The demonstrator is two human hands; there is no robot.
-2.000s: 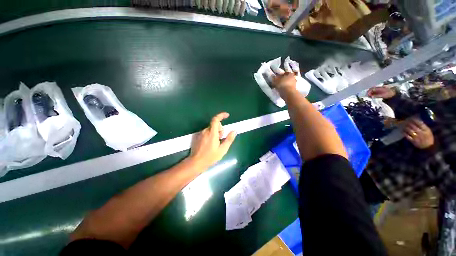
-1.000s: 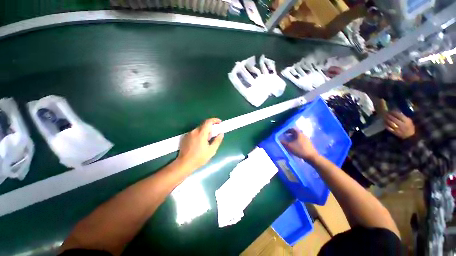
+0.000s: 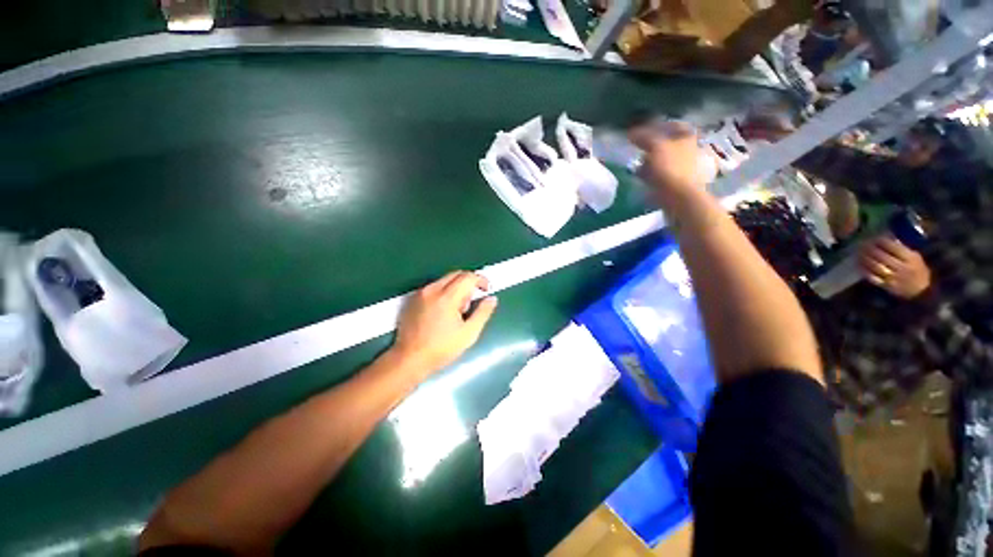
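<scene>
White-wrapped pouches (image 3: 530,185) with dark coils showing lie in a small group on the green belt. My right hand (image 3: 672,158) is blurred over more pouches just right of them; whether it holds anything cannot be told. My left hand (image 3: 441,318) rests on the pale guide rail (image 3: 316,332), fingers slightly curled, and no item shows in it. A wrapped pouch (image 3: 107,310) lies at the left, with another cut off by the picture's edge. The blue bin (image 3: 642,343) with glossy clear contents is partly hidden by my right forearm.
Fanned white papers (image 3: 544,408) lie on the near bench. A smaller blue bin (image 3: 650,498) and a brown carton (image 3: 593,535) are below. A black cable pile (image 3: 771,234) lies beyond the bin. Another person's hand (image 3: 895,267) is at the right. A pale row (image 3: 403,11) stands across the belt.
My right hand went from the pouch group into the blue bin, then back up over the belt to pouches farther right. Pouches moved left. My left hand came down onto the rail.
</scene>
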